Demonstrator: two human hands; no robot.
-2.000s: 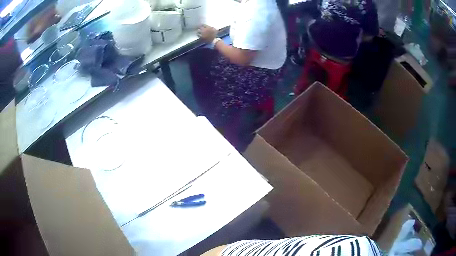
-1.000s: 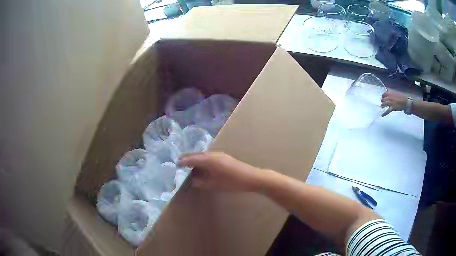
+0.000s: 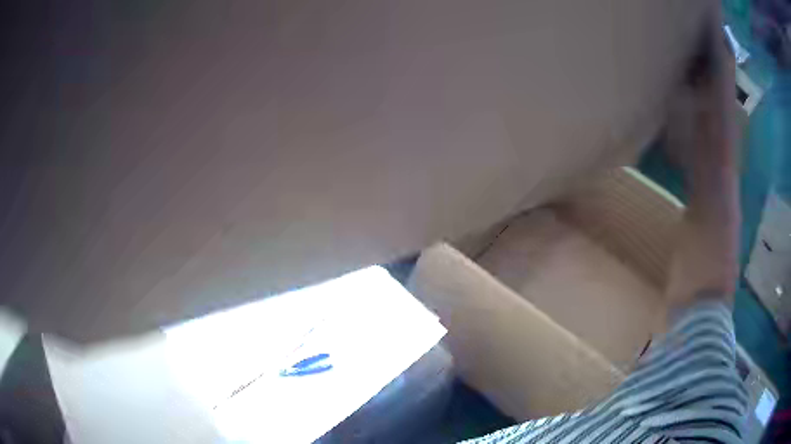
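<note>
A large flat brown cardboard sheet, probably a layer pad (image 3: 347,130), fills the upper left and middle of the view, close to the camera and blurred. My right forearm, in a striped sleeve, rises at the right. My right hand (image 3: 707,65) is a dark blur at the sheet's right edge, and its fingers cannot be made out. My left hand is not in view. An open brown carton (image 3: 520,338) stands below the sheet, to the right of the table.
The white worktop sheet (image 3: 347,303) lies at the lower left, with blue-handled nippers (image 3: 308,365) on it. A pale carton flap (image 3: 130,390) stands at its left. Another brown cardboard piece (image 3: 772,260) lies on the green floor at the far right.
The view has swung from the full carton of bagged cylinders back towards the open carton. My right arm has left the full carton's edge and is raised. The brown sheet has come into view.
</note>
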